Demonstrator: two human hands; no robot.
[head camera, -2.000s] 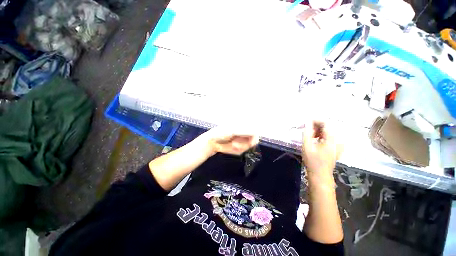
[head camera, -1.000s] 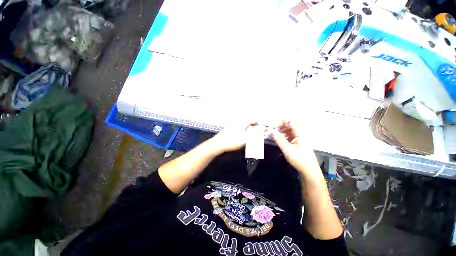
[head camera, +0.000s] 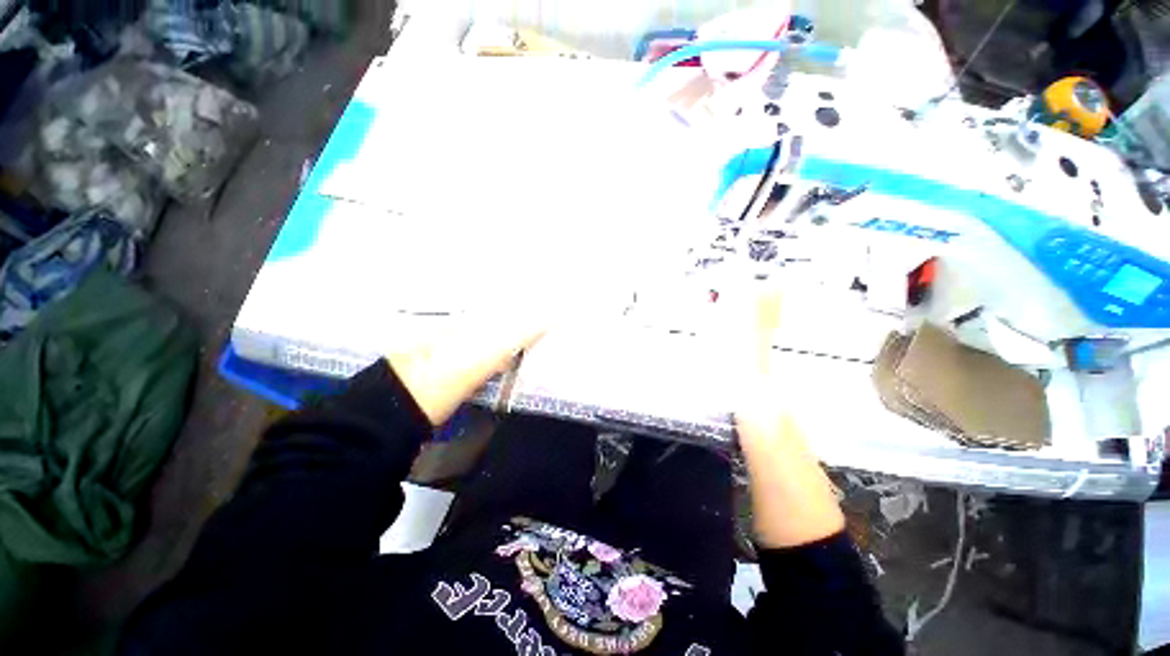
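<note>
My left hand (head camera: 494, 344) reaches over the front edge of the white table top (head camera: 436, 244), left of centre. My right hand (head camera: 762, 352) lies further right, in front of the needle area (head camera: 760, 241) of the white and blue sewing machine (head camera: 975, 237). Both hands are washed out by glare. Their fingers and anything in them cannot be made out. A pile of brown cut pieces (head camera: 982, 391) lies right of my right hand, beside the machine body.
Thin dark threads lie on the table. A blue hose (head camera: 757, 49) curves behind the machine head. An orange-yellow cone (head camera: 1075, 108) stands at the far right. A blue crate (head camera: 263, 378) is under the left table end. Dark green cloth (head camera: 84, 417) lies at the left.
My hands were together at the table edge with a small white piece at them. They have moved apart and onto the table top. The white piece no longer shows. The view has shifted.
</note>
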